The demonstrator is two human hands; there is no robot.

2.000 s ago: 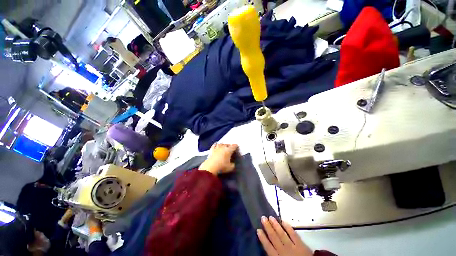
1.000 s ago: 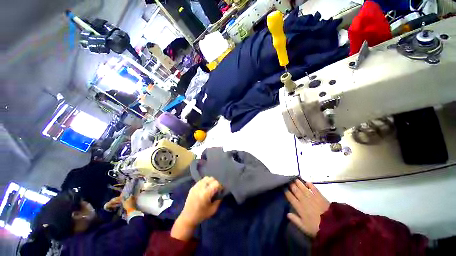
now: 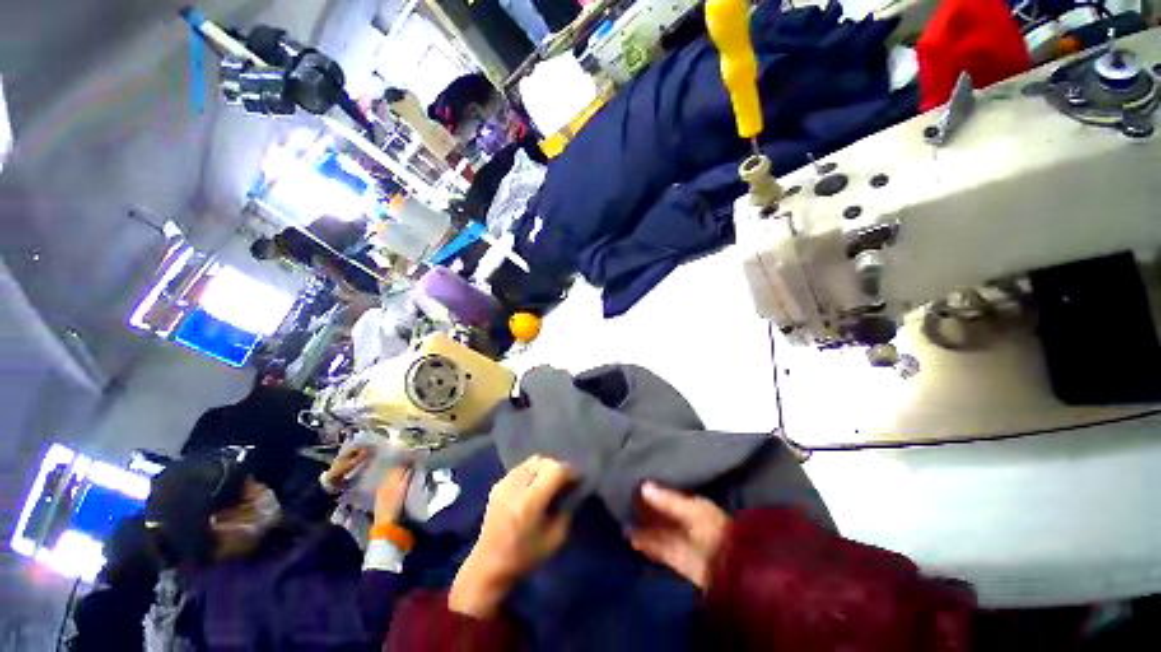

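Note:
A grey garment panel (image 3: 573,427) lies bunched and folded at the front edge of the white table, joined or laid against navy cloth (image 3: 598,586) that hangs below it. My left hand (image 3: 520,516) is closed on the grey cloth's near edge. My right hand (image 3: 677,525) pinches the grey cloth further right, thumb on top, its fingers partly hidden in the fold. The white sewing machine (image 3: 968,191) stands to the right, its needle area away from the cloth.
A yellow-handled screwdriver (image 3: 735,70) stands on the machine head. A navy garment pile (image 3: 662,153) and red cloth (image 3: 970,51) lie behind. A black pad (image 3: 1095,329) is under the arm. An orange ball-like object (image 3: 523,326) is near a cream machine (image 3: 439,386). A masked person works at left.
My right hand has left its flat position on the cloth by the machine, moved left and taken hold of the grey cloth. The grey panel is spread and folded differently. My left hand keeps its hold.

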